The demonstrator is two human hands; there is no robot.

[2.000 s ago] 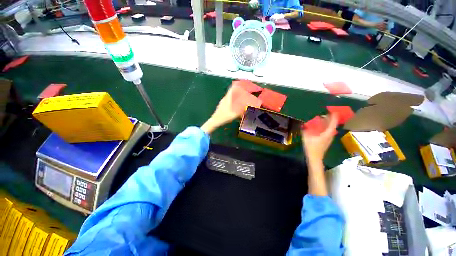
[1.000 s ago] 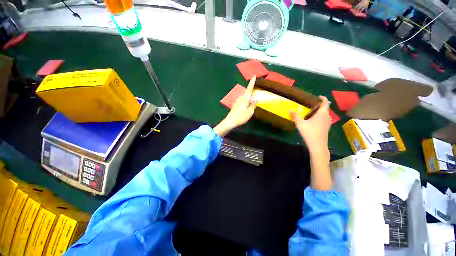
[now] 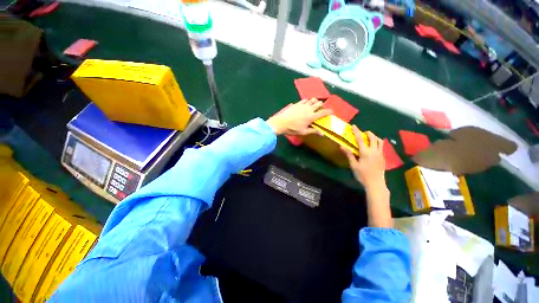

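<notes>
A yellow product box [image 3: 328, 148] stands in front of me, at the far edge of the black mat. Its lid looks folded over to the near side. My left hand [image 3: 301, 117] lies on the box's left end. My right hand [image 3: 367, 161] grips its right end, fingers on the top edge. The box's inside is hidden. A black card [image 3: 292, 186] with white print lies on the mat nearer to me.
A yellow box tilts on the scale [image 3: 107, 155] at left. Finished boxes [image 3: 44, 237] stand at lower left. Red squares [image 3: 415, 142] lie around the box. An open box [image 3: 438, 189] and white plastic bag [image 3: 452, 245] are at right. Behind stand a fan [image 3: 344, 42] and signal light [image 3: 199, 29].
Both hands were apart with red squares over the open box. The squares are let go. The hands have taken hold of the box, and its lid has come down.
</notes>
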